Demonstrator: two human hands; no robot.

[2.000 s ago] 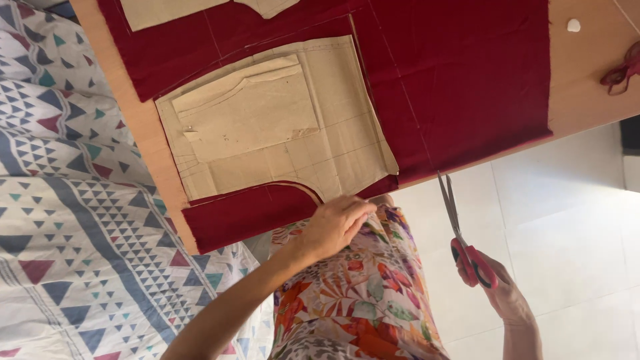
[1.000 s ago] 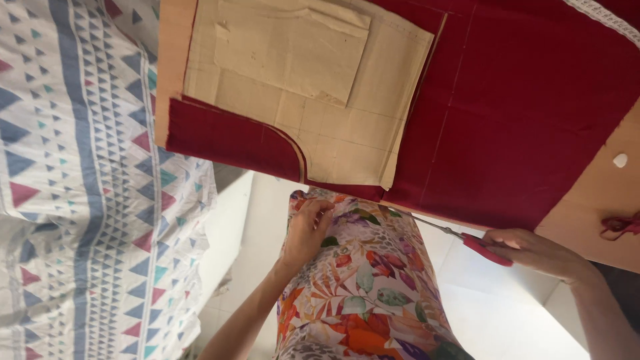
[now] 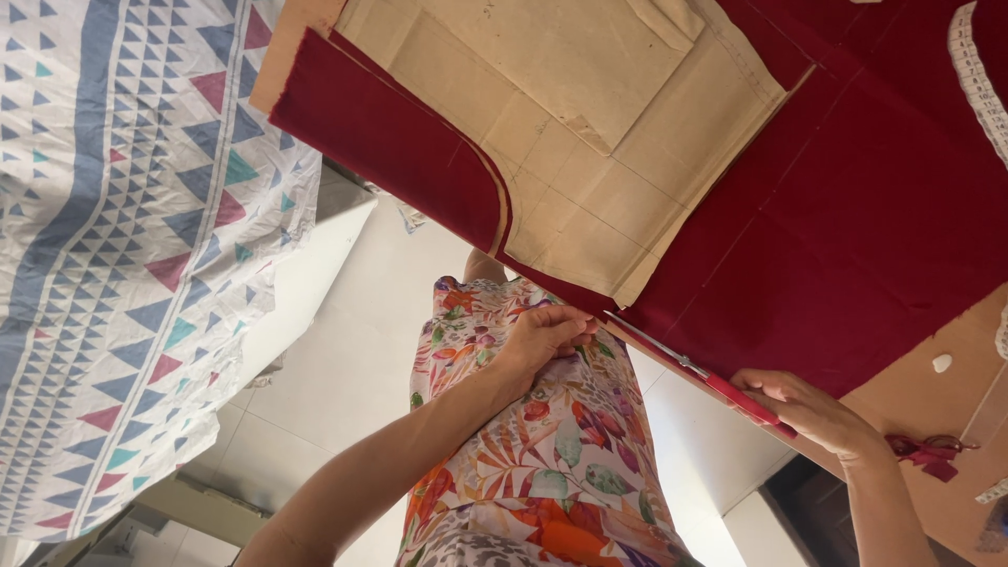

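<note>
Dark red fabric [image 3: 756, 260] lies over a wooden table [image 3: 890, 370], with a paper pattern piece [image 3: 575, 189] on top of it. My right hand [image 3: 799, 405] grips the red handles of fabric scissors [image 3: 693, 366] at the table's near edge. Their blades point left and lie at the fabric's edge, near the lower corner of the paper. Just left of the scissor tips, my left hand [image 3: 551, 339] is at the fabric's edge with fingers drawn together; whether it pinches the cloth is not clear. A curved cut runs beside the paper's left side.
On the right are a measuring tape [image 3: 976, 79], a white piece of chalk [image 3: 941, 363] and dark red scraps [image 3: 933, 455]. A cloth with printed triangles [image 3: 150, 260] hangs at the left. Below the table edge is a pale tiled floor [image 3: 362, 339].
The scissors, held upright off the table's edge two seconds ago, now lie along the fabric edge. My left hand has moved from over the dress to beside the scissor tips. The view has shifted closer.
</note>
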